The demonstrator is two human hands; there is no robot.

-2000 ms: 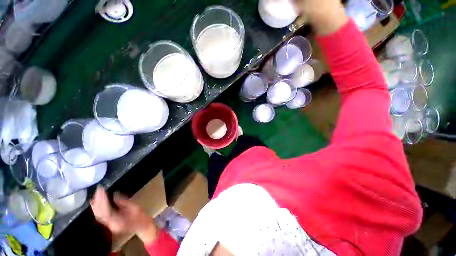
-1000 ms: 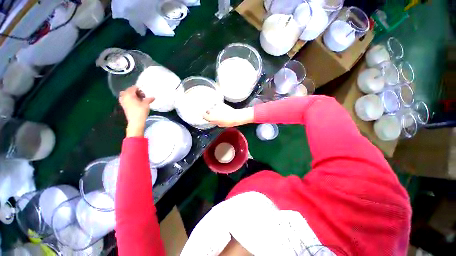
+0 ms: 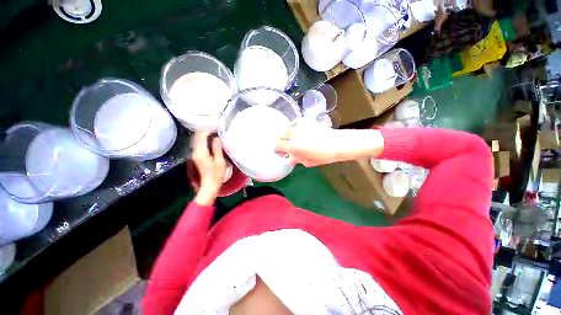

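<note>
My right hand (image 3: 307, 144) grips the right side of an assembled unit (image 3: 255, 138), a clear open cylinder with a white base. The unit is at the black bench edge, partly over the red bucket. My left hand (image 3: 208, 163) is beside its left side, thumb and fingers apart, fingertips by the base of a neighbouring unit (image 3: 200, 95). Whether it touches either unit is unclear. Another unit (image 3: 261, 67) stands just behind the gripped one.
More units (image 3: 126, 123) line the bench edge to the left. A white ring part (image 3: 78, 8) lies at the back. The red bucket (image 3: 237, 184) is partly hidden below my hands. Small clear cups (image 3: 315, 101) and a carton (image 3: 357, 95) with units are at the right.
My right hand has gripped a unit, now at the bench edge over the bucket. My left hand has moved from the units further back down to the bench edge. The view has shifted.
</note>
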